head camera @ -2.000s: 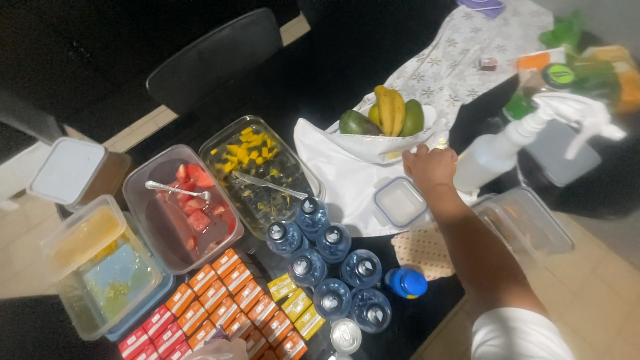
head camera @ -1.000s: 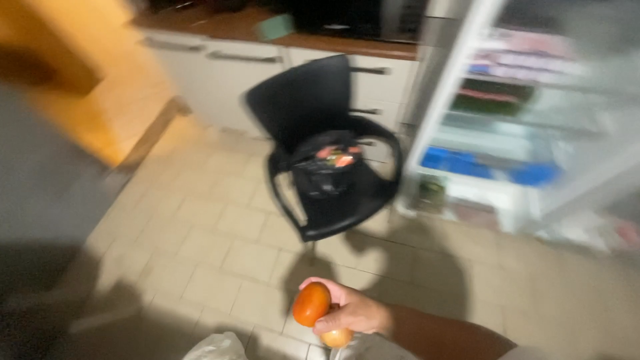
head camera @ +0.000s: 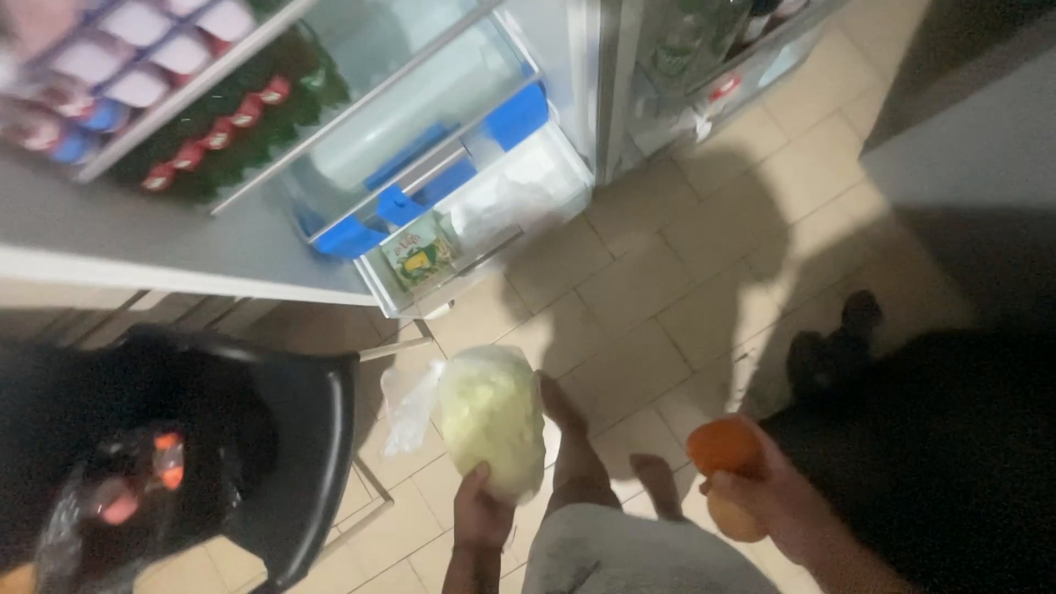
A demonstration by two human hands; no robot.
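Note:
My left hand (head camera: pixel 485 511), low and left of centre, grips the lower end of a pale green cabbage-like vegetable (head camera: pixel 491 421) in a clear plastic bag (head camera: pixel 411 406). At the lower right, my right hand (head camera: pixel 767 487) holds two round items: an orange-red tomato (head camera: pixel 724 445) on top and a paler, onion-like one (head camera: pixel 736 513) beneath it. Ahead of the hands is the open refrigerator with a pulled-out bottom drawer (head camera: pixel 569 186), in which lie a printed green package (head camera: pixel 419 254) and a white plastic bag (head camera: pixel 503 202).
A black armchair (head camera: pixel 330 445) stands at the lower left, with a dark bag holding red and orange things on it. Refrigerator shelves (head camera: pixel 289 157) hold cartons and red-topped packages. The door shelf (head camera: pixel 726 91) juts out at upper right. My legs and tiled floor (head camera: pixel 635 272) are below.
The view has swung from the chair to the refrigerator. The bagged pale vegetable now shows in my left hand. My right hand still holds the tomato and the paler item.

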